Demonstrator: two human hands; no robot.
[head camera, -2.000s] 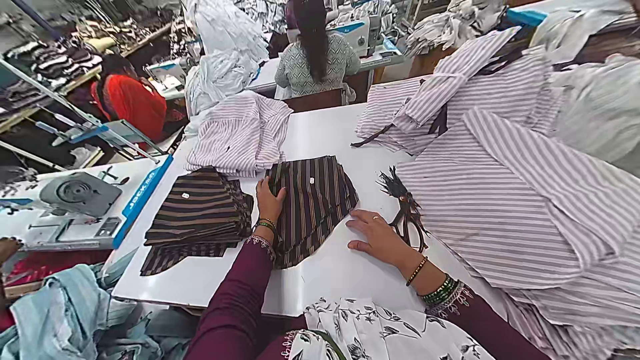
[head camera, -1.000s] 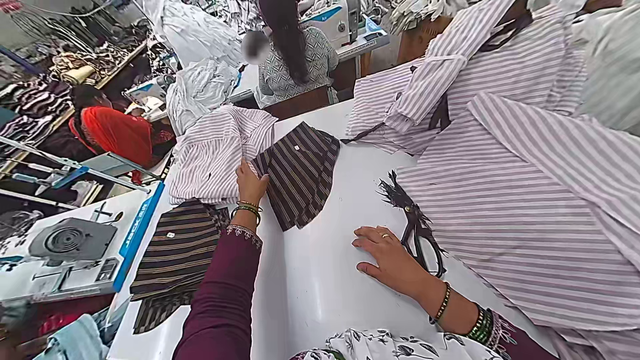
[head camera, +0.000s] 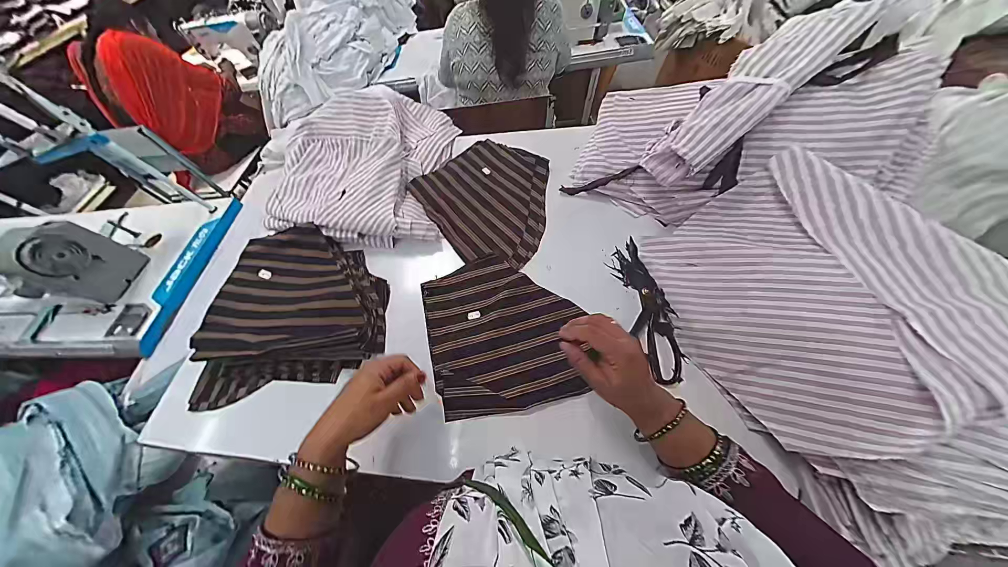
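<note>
A dark striped fabric piece (head camera: 504, 339) with a small white sticker lies flat on the white table before me. My right hand (head camera: 610, 358) is at its right edge, thumb and fingers curled together, seemingly on the cloth. Left of the piece, my left hand (head camera: 386, 394) hovers over the table with bent fingers, holding nothing visible. Behind, a stack of dark striped pieces (head camera: 492, 201) touches the front piece's top edge. Another dark striped stack (head camera: 283, 299) lies at the left. Scissors with black handles (head camera: 665, 354) lie right of my right hand, their blades wrapped in dark strips.
Folded pink-and-white striped garments (head camera: 339, 173) lie at the back left; larger striped garments (head camera: 811, 315) cover the right side. A sewing machine (head camera: 79, 260) stands left, beside light blue cloth (head camera: 71, 465). People in red (head camera: 161, 87) and grey patterned clothing (head camera: 500, 55) sit beyond.
The dark stack once under my left hand now lies farther back, by the folded garments. A dark striped piece now lies in front of it. My left hand has come back toward me.
</note>
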